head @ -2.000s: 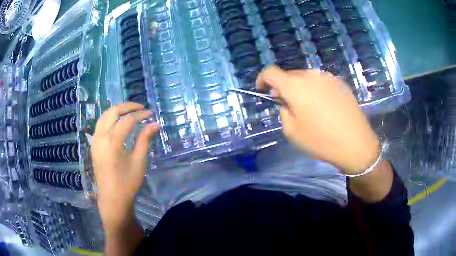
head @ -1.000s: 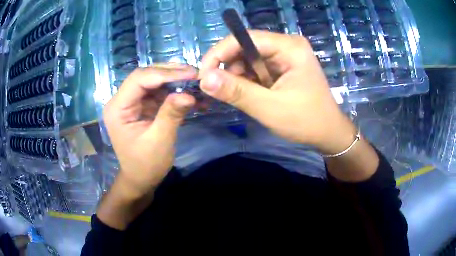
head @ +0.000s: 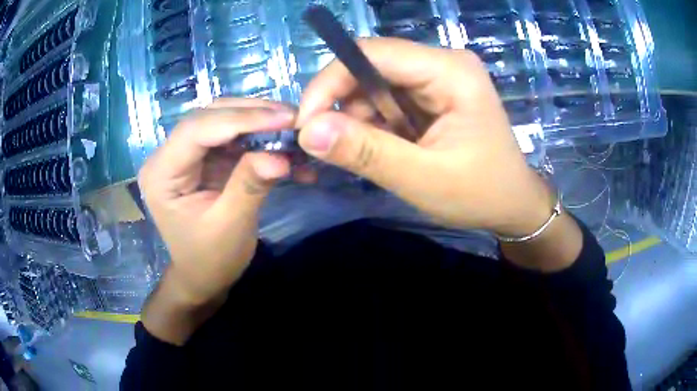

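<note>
My left hand (head: 210, 172) holds a small dark disc, likely a speaker driver (head: 273, 140), between thumb and fingers in front of my chest. My right hand (head: 428, 137) meets it at the disc's right side, thumb and index fingertip pinched together at its edge. Dark tweezers (head: 348, 53) lie tucked in my right hand and point up and left; their other end is hidden in the palm. Most of the disc is hidden by my fingers. The main clear tray (head: 649, 126) lies behind my hands, with dark discs in rows at left and right.
A side tray (head: 79, 164) with dense rows of black discs is at the left, on the green bench top (head: 107, 137). Clear trays (head: 665, 179) are at the far right. Grey floor with yellow lines (head: 634, 249) shows below. Thin clear loops hang beside the main tray's right corner.
My hands have come together from over the main tray, and a disc is now in my left hand. The tweezers have swung back into my right palm. The view has shifted slightly.
</note>
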